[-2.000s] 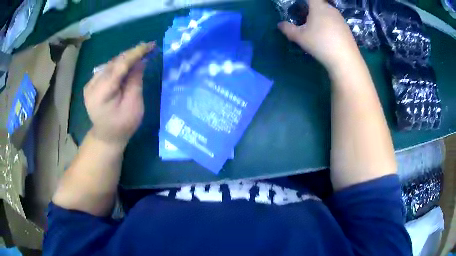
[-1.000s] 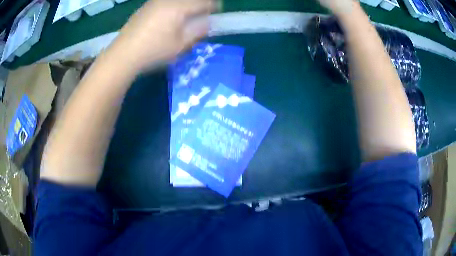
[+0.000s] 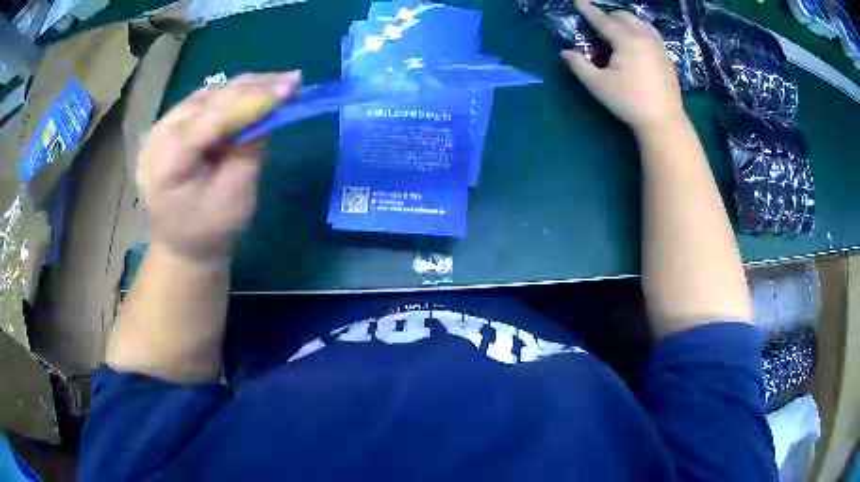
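Observation:
My left hand (image 3: 203, 160) grips a blue card (image 3: 321, 102) by its left end, seen nearly edge-on and blurred, above the left side of the card stack. The blue card stack (image 3: 401, 174) lies on the green work surface, with white text and a QR code on its top card. My right hand (image 3: 627, 71) is at the upper right, its thumb and fingers spread over the near end of the bundles of bagged black accessories (image 3: 769, 169). The fingertips touch the dark glossy wrap; whether they grip a piece is unclear.
A torn brown carton (image 3: 104, 141) with a blue label (image 3: 58, 132) stands at the left. At the lower right, an open carton (image 3: 837, 348) holds black bundles and white padding (image 3: 794, 433). White trays (image 3: 825, 24) show at the upper right. A small clear scrap (image 3: 434, 266) lies near the bench edge.
Both hands have come back from the belt side toward the bench. My left hand now holds a blue card, and the angled card on top of the stack is gone. My right hand is at the bundles.

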